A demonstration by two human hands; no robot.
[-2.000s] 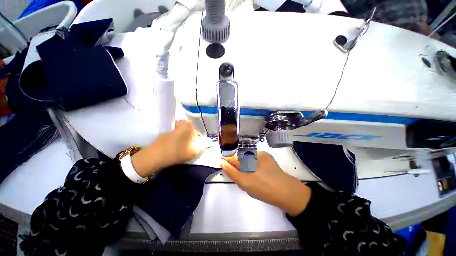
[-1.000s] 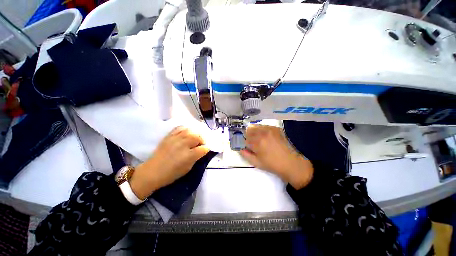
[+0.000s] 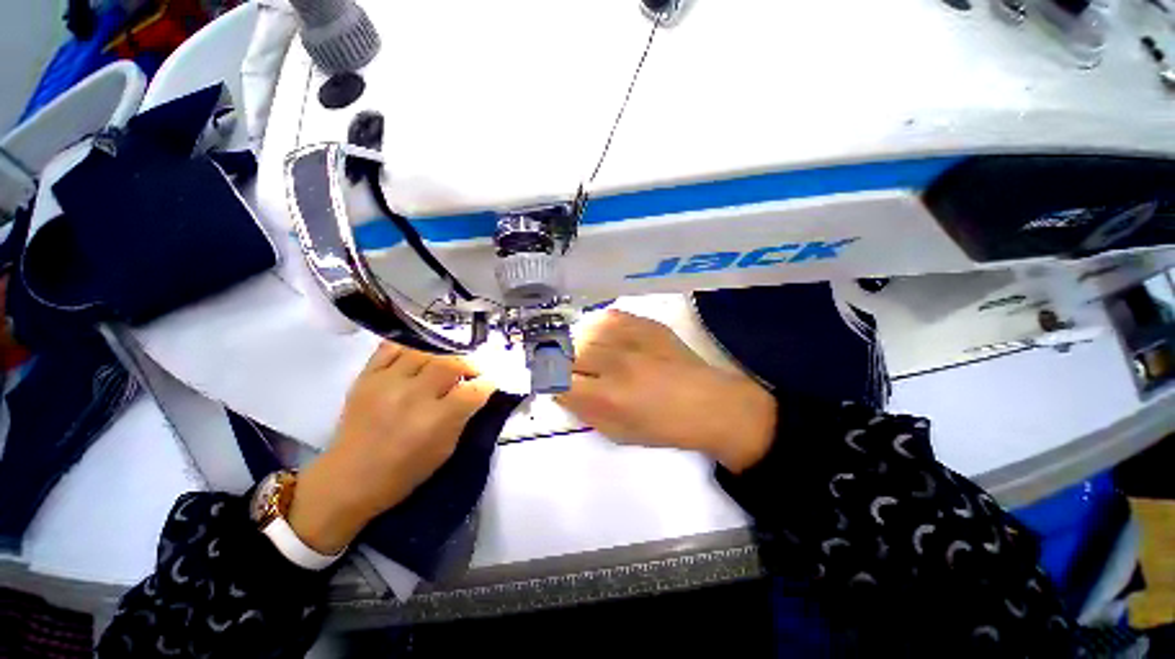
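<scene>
My left hand [image 3: 410, 425] lies left of the needle, its fingertips on the end of a navy cut piece [image 3: 445, 515] that hangs down toward the table's front edge. My right hand [image 3: 657, 390] is right of the grey block [image 3: 550, 366], fingers bent by the presser foot; what is under its fingertips is hidden. The white sewing machine [image 3: 773, 97] with blue "JACK" lettering stands over both hands. The shiny thread guard [image 3: 338, 245] is left of the ribbed tension dial [image 3: 528, 273]. The needle area is glaring.
A navy bundle [image 3: 161, 225] lies at the left on pale cloth. Navy pieces [image 3: 792, 337] lie under the machine arm, right of my right hand. A measuring tape [image 3: 580, 575] runs along the front edge. White bins [image 3: 80, 116] stand behind at the left.
The view has shifted, and the machine appears further left and more tilted. Both hands stay at the needle area. My right hand has come from under the grey block to its right side.
</scene>
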